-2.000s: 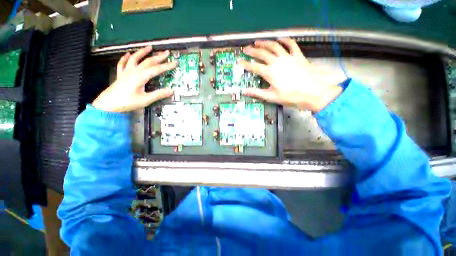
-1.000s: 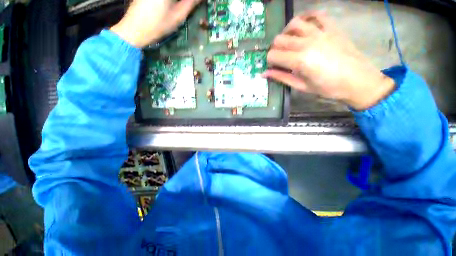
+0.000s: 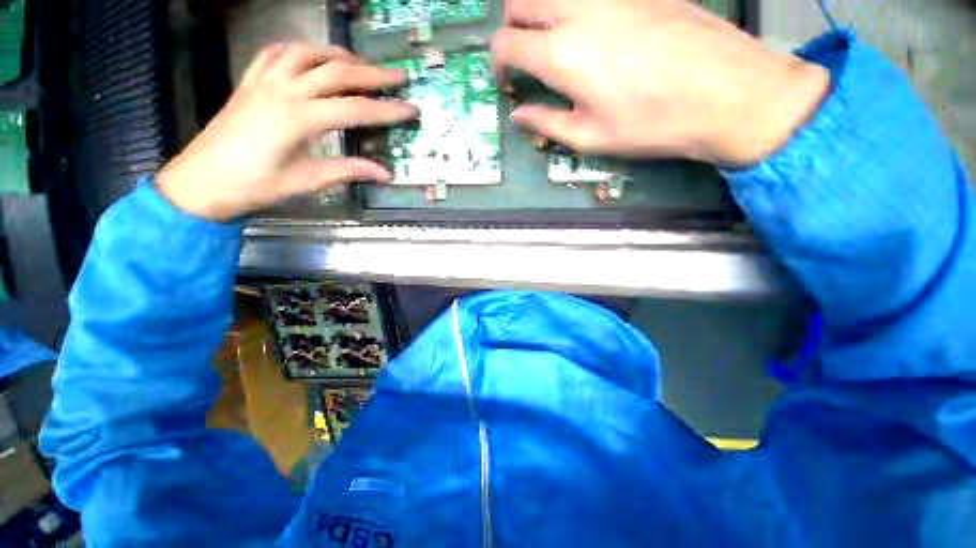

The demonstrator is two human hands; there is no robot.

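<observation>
A dark-framed carrier (image 3: pixel 524 193) lies on the conveyor, cut off by the top edge. A green and white circuit board (image 3: pixel 455 128) sits in its lower left opening. Another board (image 3: pixel 423 11) shows above it. A third board (image 3: pixel 578 166) is mostly hidden under my right hand. My left hand (image 3: pixel 284 128) has its fingers apart, with fingertips on the left edge of the lower left board. My right hand (image 3: pixel 642 80) is bent over the carrier's right half, thumb near the middle clamps. What its fingers touch is hidden.
The silver conveyor rail (image 3: pixel 503 260) runs between the carrier and my body. Empty pallets with brown clamps (image 3: pixel 326 330) are stacked low at left, beside a brown carton (image 3: pixel 252 391). A ribbed black rack (image 3: pixel 118 107) stands at the left. A thin blue hose (image 3: pixel 826 13) hangs at upper right.
The carrier now appears further right in view. My left hand has come down to the lower left board. My right hand has moved left over the clamps and lower right board.
</observation>
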